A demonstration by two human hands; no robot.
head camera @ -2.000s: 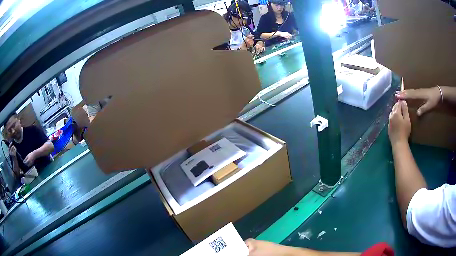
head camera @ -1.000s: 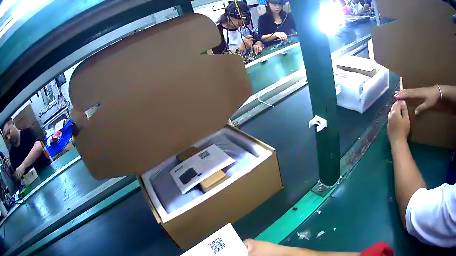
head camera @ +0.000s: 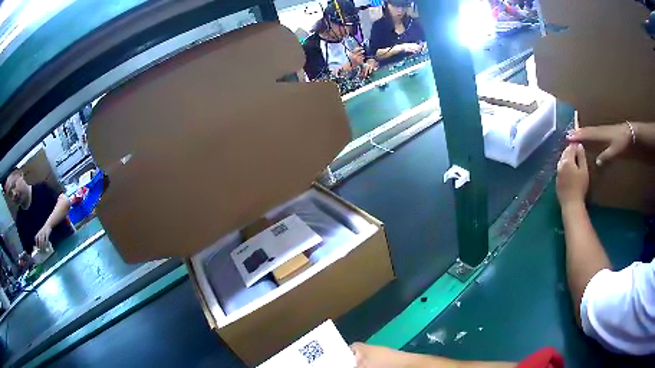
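Observation:
My right hand (head camera: 370,355), bare with a red sleeve, is at the bottom edge, partly cut off. Its fingers hold the right edge of a white manual (head camera: 310,351) with a QR code, also cut off below. My left hand is not in view. An open brown carton (head camera: 316,302) stands on the belt, just beyond the held manual. Its large lid flap (head camera: 223,144) stands up behind it. Inside, another white manual (head camera: 271,248) with a QR code and dark picture lies over the pale insert and a small brown box (head camera: 291,268).
A green post (head camera: 463,144) with a white clip stands right of the carton. Beyond it, a white tub (head camera: 524,133) sits on the dark belt (head camera: 409,172). A co-worker's hands (head camera: 574,169) are by a brown flap at right. Other people sit at the lines behind.
The open carton, with its flap and contents, has moved left and slightly toward me. The white tub has shifted slightly the same way. My right hand and its manual have stayed in place.

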